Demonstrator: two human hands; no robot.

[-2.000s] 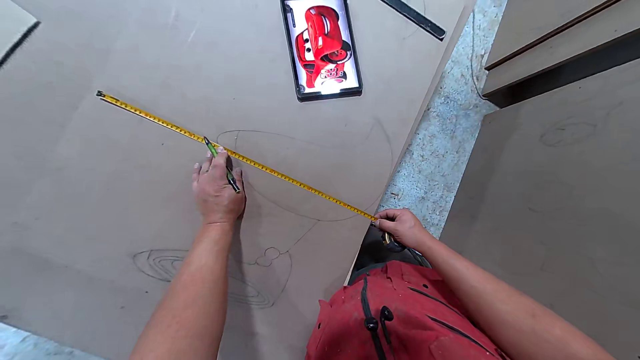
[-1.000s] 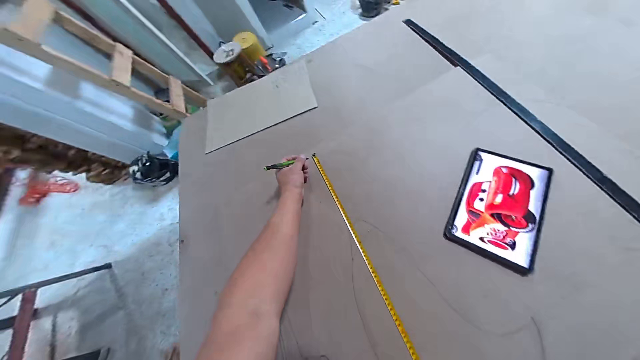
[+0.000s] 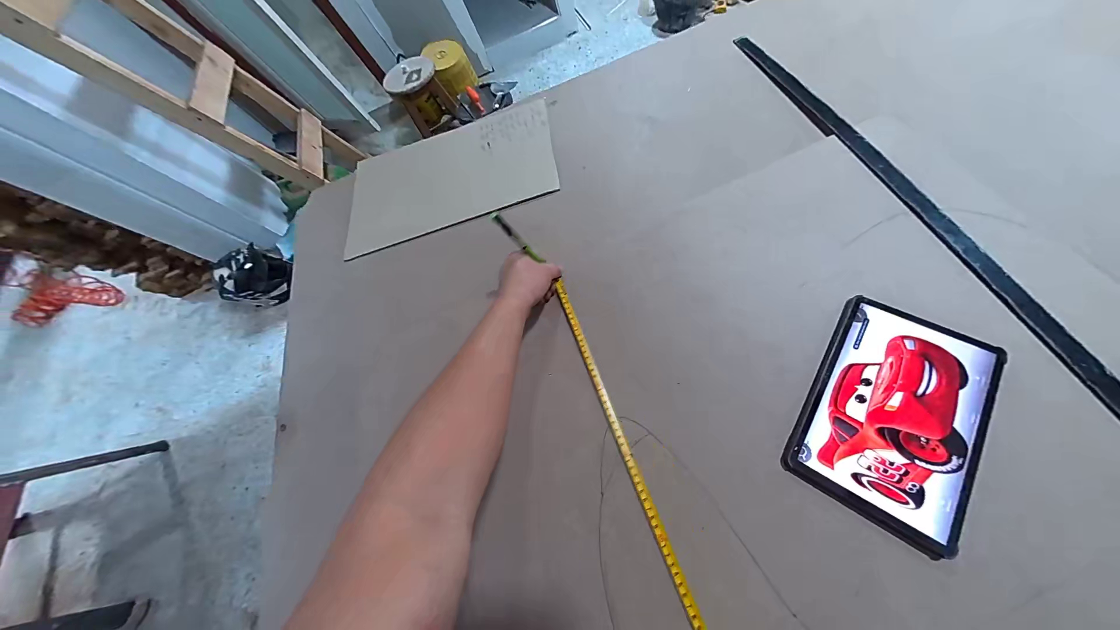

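Note:
My left hand (image 3: 527,282) holds a green and black pen (image 3: 516,236), its far end pointing up and left, and the fingers are at the far end of a yellow tape measure (image 3: 623,442). The tape runs down and right across a large grey-brown board (image 3: 700,289), over thin pencil curves, and leaves the bottom edge of the view. To the right lies a tablet (image 3: 897,427) in a black case, showing a red cartoon car. My right hand is out of view.
A smaller board piece (image 3: 455,179) lies at the far left corner. A long black straightedge (image 3: 945,227) crosses the right side. Beyond the board are a wooden ladder-like frame (image 3: 210,83), tins (image 3: 411,77), a black bag (image 3: 252,276) and an orange hose (image 3: 66,296) on the floor.
The view has swung strongly to the left. Two seconds ago my left hand was partway along the tape and my right hand at its near end; now my left hand is at the far end.

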